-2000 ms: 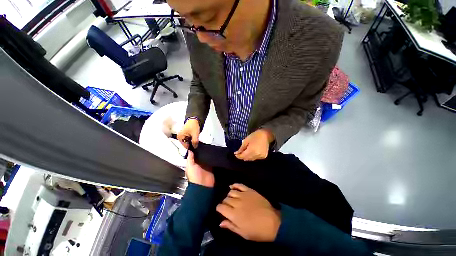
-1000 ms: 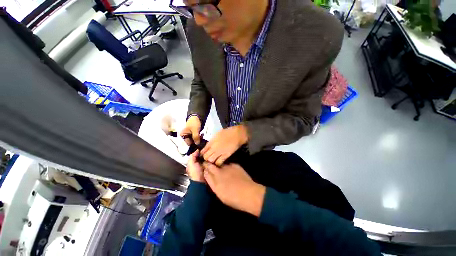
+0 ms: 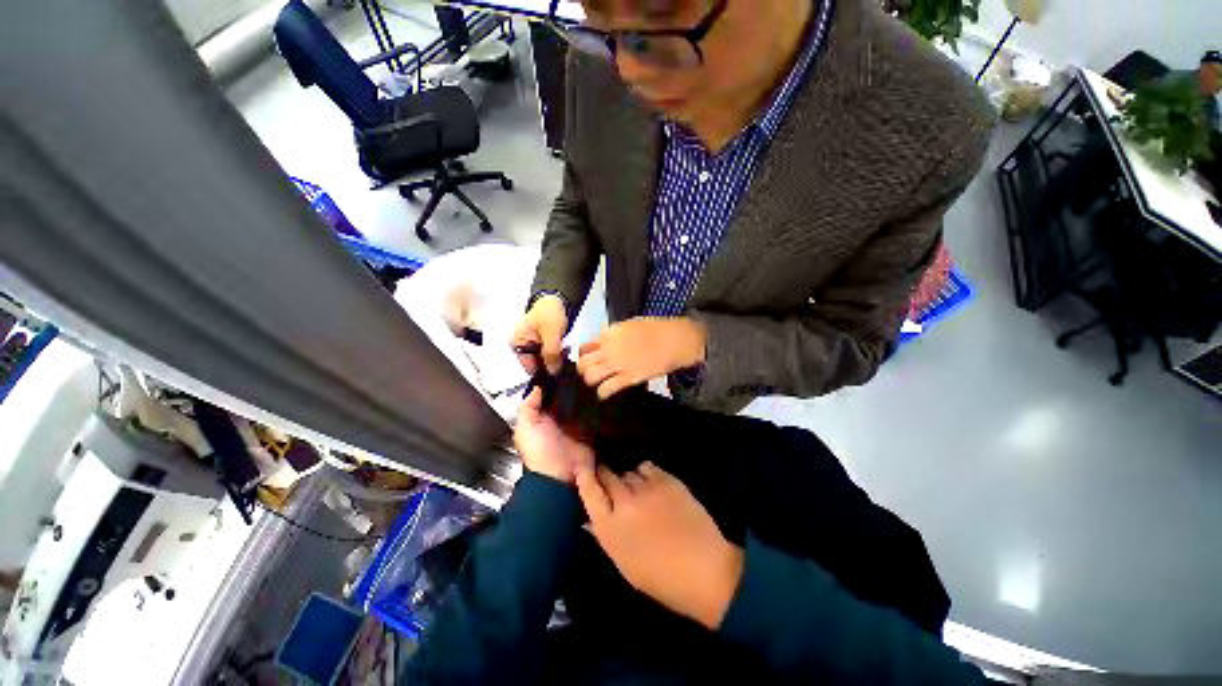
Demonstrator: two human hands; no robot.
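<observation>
A large black garment (image 3: 791,496) hangs over the wearer's front, its upper edge gathered between the wearer and the person opposite. My left hand (image 3: 550,436) holds the gathered black edge, with the cloth lying over its fingers. My right hand (image 3: 663,536) lies lower right, its fingertips at the left palm and against the garment; whether it pinches cloth is unclear. The hands of the person opposite (image 3: 637,354) hold the same cloth just above my left hand. A small dark item shows at that person's fingertips, too small to identify.
The person in a grey-brown blazer (image 3: 858,174) stands close opposite. A round white bin (image 3: 462,282) is behind the hands. A grey curtain-like panel (image 3: 268,255) is at left, with a sewing machine (image 3: 107,536) below it. Blue crates (image 3: 389,570) and a swivel chair (image 3: 416,134) also show.
The view has shifted, so the scene sits further right. My right hand has moved from the cloth to the left hand's fingers, then slightly down and away. The other person's right-side hand came in to the gathered edge.
</observation>
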